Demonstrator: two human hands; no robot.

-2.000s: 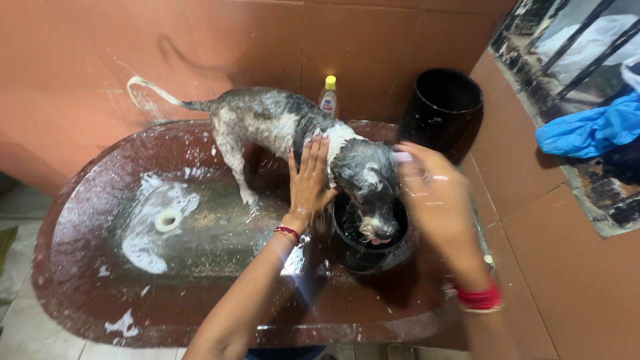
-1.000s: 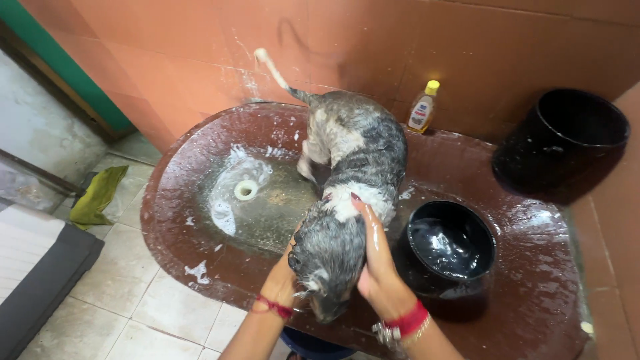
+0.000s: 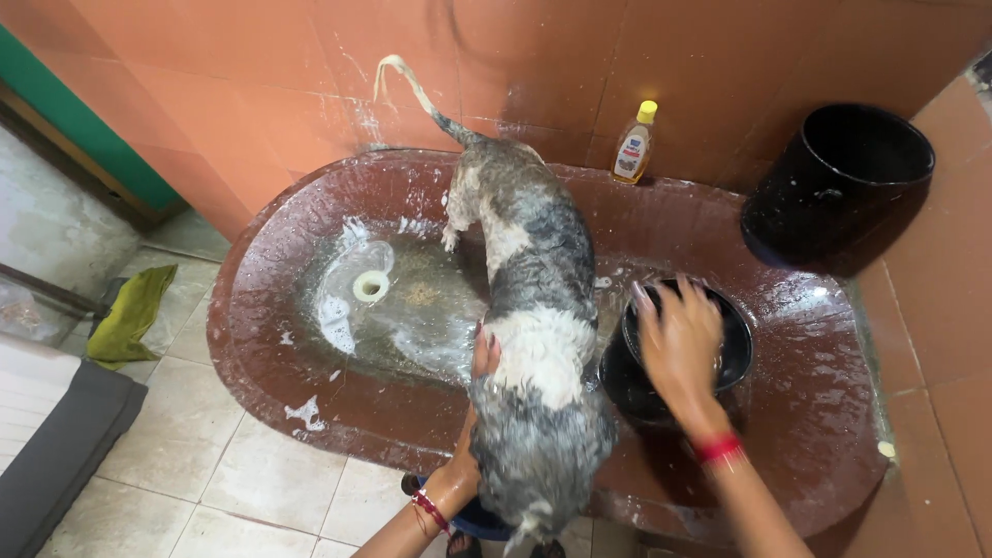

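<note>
A wet grey and white dog (image 3: 542,287) stands in a reddish-brown basin (image 3: 263,372), its head over the near rim and its thin tail raised toward the wall. My left hand (image 3: 474,418) lies against the left side of its neck, partly hidden under the fur. My right hand (image 3: 682,341), fingers spread and slightly blurred, is over the mouth of a small black tub (image 3: 628,380) to the right of the dog. Whether its fingertips touch the contents is unclear. Suds lie around the white drain (image 3: 371,287).
A yellow-capped bottle (image 3: 633,147) stands on the far rim by the tiled wall. A larger black bucket (image 3: 829,190) leans at the back right. A green cloth (image 3: 132,318) lies on the floor at left. Below the near rim is a blue container (image 3: 484,521), partly hidden.
My right hand has left the dog's head and moved right to the small black tub. My left hand remains at the dog. Earlier, the dog's head was over the tub; now it is over the near rim.
</note>
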